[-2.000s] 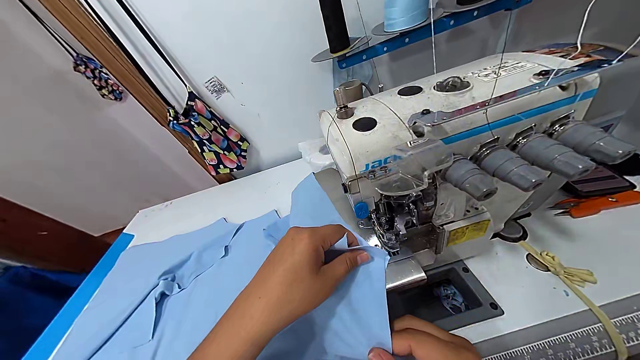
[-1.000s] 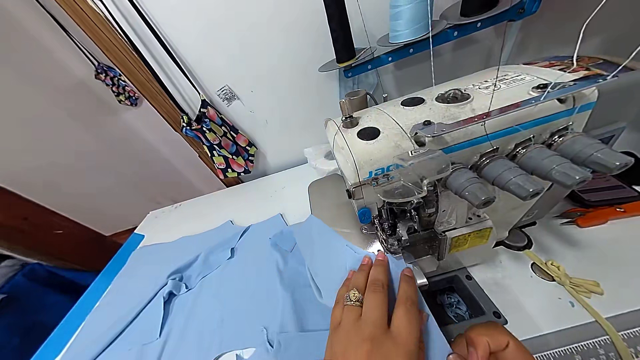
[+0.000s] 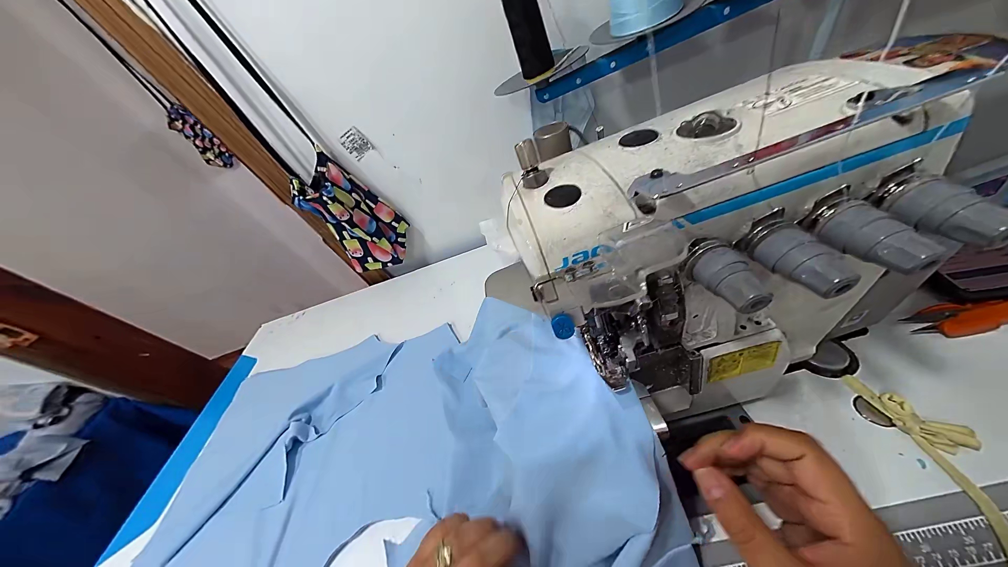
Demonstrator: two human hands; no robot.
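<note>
A Jack overlock sewing machine [image 3: 740, 205] stands on a white table. Light blue fabric pieces [image 3: 378, 457] lie spread to its left, one edge reaching the presser foot and needle area [image 3: 610, 354]. My left hand [image 3: 468, 543], with a ring on one finger, is at the bottom edge of the view over the fabric; it is blurred and partly cut off, so its hold is unclear. My right hand [image 3: 787, 488] is raised beside the fabric's right edge, below the machine's front, thumb and fingers apart, with nothing visible between them.
Orange-handled snips [image 3: 969, 319] and a knotted yellowish strip [image 3: 913, 417] lie on the right. A printed measuring scale [image 3: 937, 543] runs along the table. Thread cones [image 3: 528, 39] stand behind the machine. Patterned fabric items [image 3: 358, 216] hang at the left; dark blue cloth [image 3: 102, 472] lies lower left.
My left hand has moved from the fabric near the presser foot down toward the bottom edge. My right hand has come off the fabric's lower right edge and its fingers have parted.
</note>
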